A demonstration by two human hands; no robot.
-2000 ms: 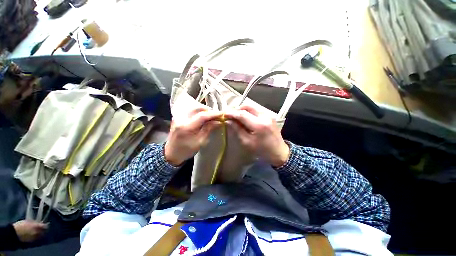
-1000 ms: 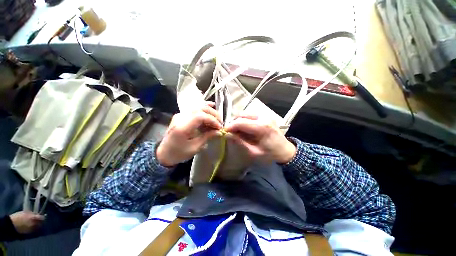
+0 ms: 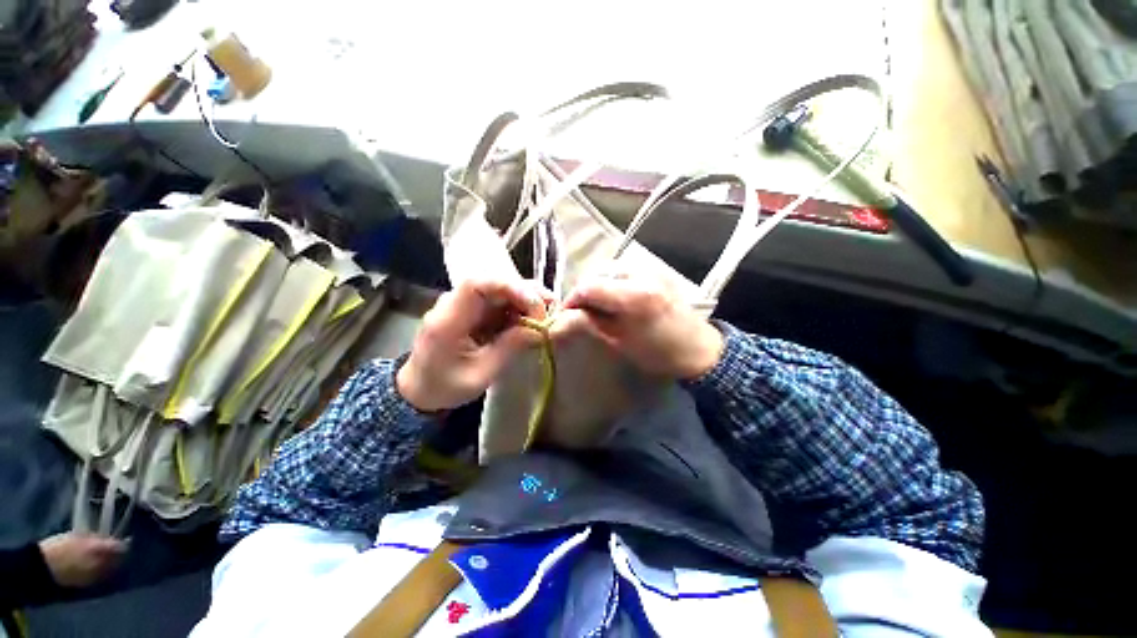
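Note:
A beige tote bag (image 3: pixel 599 399) stands against the bench edge in front of me, its narrow handles looping up over the bench. A yellow side strip (image 3: pixel 544 386) runs down its near side. My left hand (image 3: pixel 468 343) and my right hand (image 3: pixel 646 327) are bare and meet at the top of this strip. The fingertips of both hands pinch the bag's top corner at the yellow seam end (image 3: pixel 536 323). The fingers hide part of the bag mouth.
A hammer (image 3: pixel 860 187) lies at the bench edge (image 3: pixel 412 175) over red strips (image 3: pixel 798 209). Grey-beige pieces (image 3: pixel 1047 112) are piled at right beside a small dark tool (image 3: pixel 997 187). Stacked bags (image 3: pixel 156 299) are at left, with another person's hand (image 3: pixel 85 557) below. An orange-tan container (image 3: pixel 239 65) stands far left.
My fingers have shifted slightly at the seam end, and the yellow end now bends towards my left fingertips. The handles have swung a little to the right since the earliest frame.

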